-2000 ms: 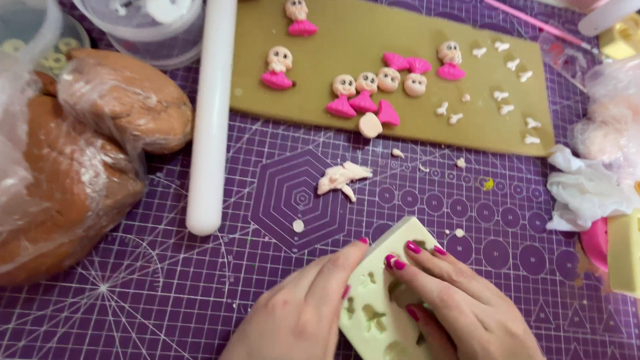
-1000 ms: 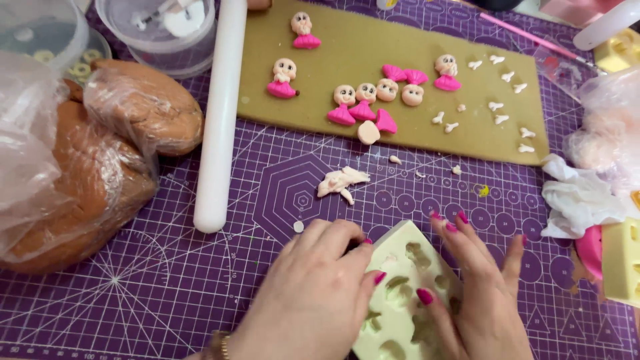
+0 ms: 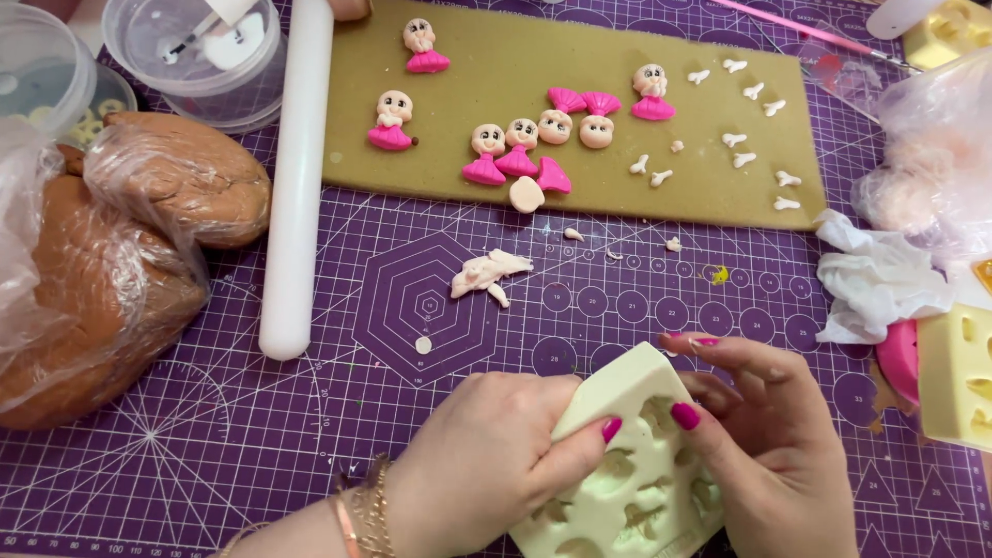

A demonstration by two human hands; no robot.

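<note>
A pale green silicone mold with several cavities is tilted up between my hands at the bottom center. My left hand grips its left edge, thumb on the cavity side. My right hand is at its upper right, with the thumb over a cavity near the top corner and the other fingers by or behind the edge. Beyond the mold lies a torn lump of pale modeling paste. Small figures with pink skirts and tiny pale pieces lie on an olive board. Whatever is behind the mold is hidden.
A white rolling pin lies left of center, beside wrapped brown paste. Clear plastic tubs stand at the upper left. On the right are crumpled tissue, a yellow mold and a pink-handled tool. Fingertips of a hand show at the top edge.
The mold, flatter on the mat two seconds ago, is now tilted up. My right fingers have moved from its face to its upper right edge, while my left hand has taken hold of its left side.
</note>
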